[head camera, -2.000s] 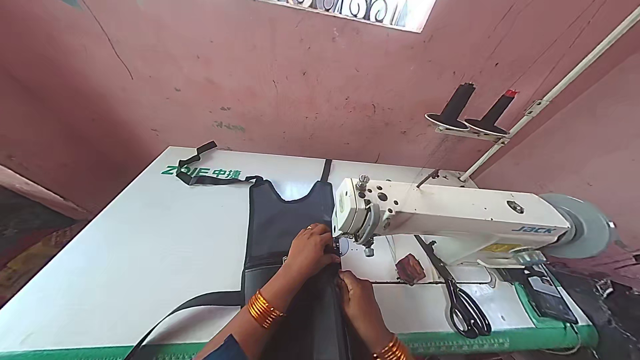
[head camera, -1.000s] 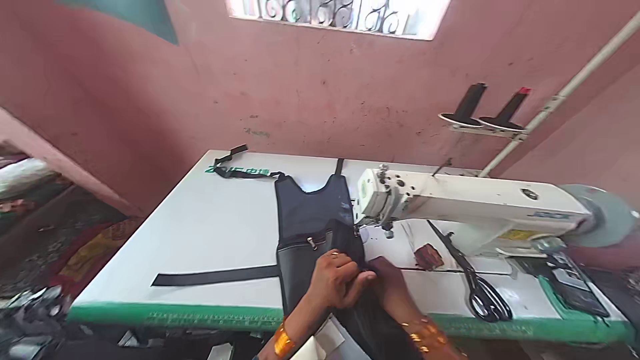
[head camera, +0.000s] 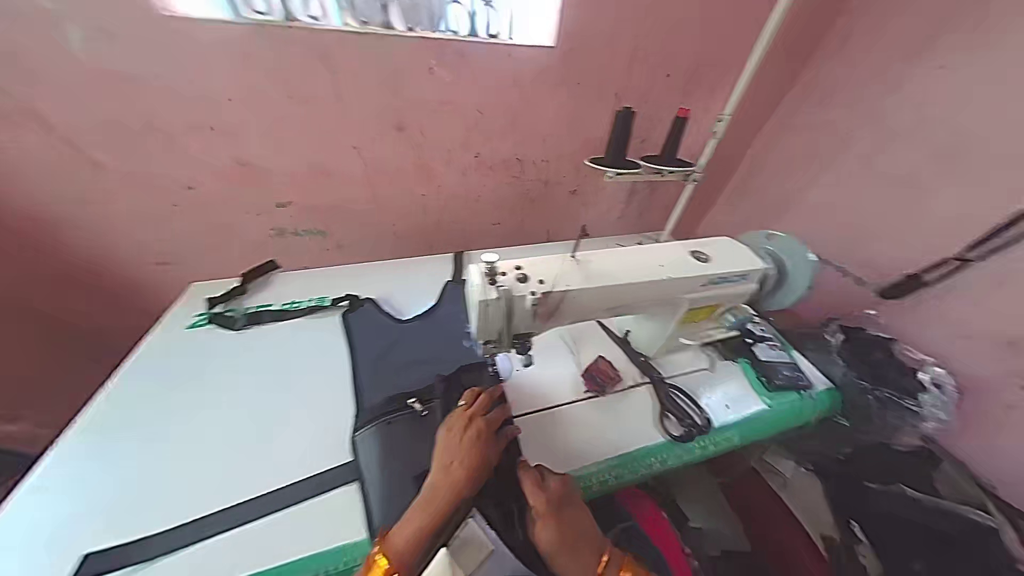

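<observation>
A white sewing machine (head camera: 616, 280) stands on the table, its needle area over the right edge of a dark fabric piece with straps (head camera: 408, 352). My left hand (head camera: 472, 440) lies flat on the folded dark edge just below the presser foot, fingertips close to it. My right hand (head camera: 560, 512) grips the dark fabric's right edge, nearer to me, between thumb and fingers. A zipper with a metal pull (head camera: 416, 406) crosses the fabric left of my left hand. One strap (head camera: 224, 516) runs left over the table; another thin strap (head camera: 280, 314) lies behind it.
Black-handled scissors (head camera: 676, 404) and a small reddish-brown piece (head camera: 600, 375) lie right of the needle. A phone-like dark object (head camera: 772, 360) rests at the table's right end. Two thread cones (head camera: 620, 140) stand behind. The table edge has green covering (head camera: 640, 462). Bags and dark scraps (head camera: 920, 512) lie beyond it.
My left hand, bunched over the fabric a second ago, now lies flatter and closer to the presser foot. The view has shifted to the right.
</observation>
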